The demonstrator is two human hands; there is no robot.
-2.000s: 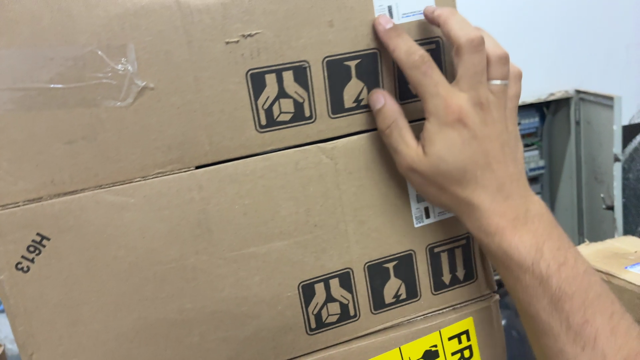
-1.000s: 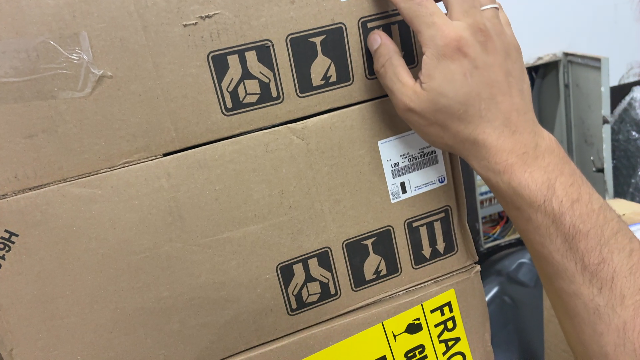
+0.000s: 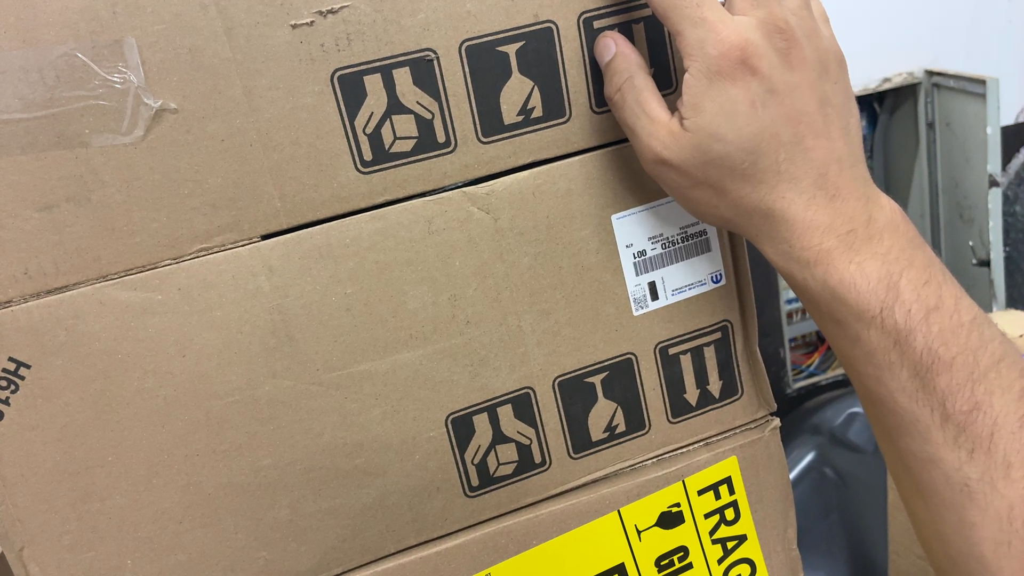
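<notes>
Three cardboard boxes are stacked, with their printed sides facing me. My right hand (image 3: 744, 104) lies on the right end of the upper cardboard box (image 3: 240, 120), its thumb over a two-arrow symbol and its fingertips cut off by the top edge. Below it, the middle cardboard box (image 3: 320, 360) bears a white barcode label (image 3: 668, 256) just under the hand. Its handling symbols are printed upside down. A yellow fragile sticker (image 3: 640, 528) is on the lower cardboard box (image 3: 768, 472). A narrow dark gap shows between the upper two boxes. My left hand is out of view.
Behind the stack at the right stands an open grey metal cabinet (image 3: 960, 176) with coloured wires (image 3: 816, 360) low inside. A dark grey, glossy object (image 3: 832, 480) sits beneath it. Clear tape (image 3: 72, 96) wrinkles on the upper box's left part. A white wall is behind.
Two seconds ago my right hand covered part of the middle box's label; now that label shows fully. The fingertips, seen then on a label on the upper box, are out of frame now.
</notes>
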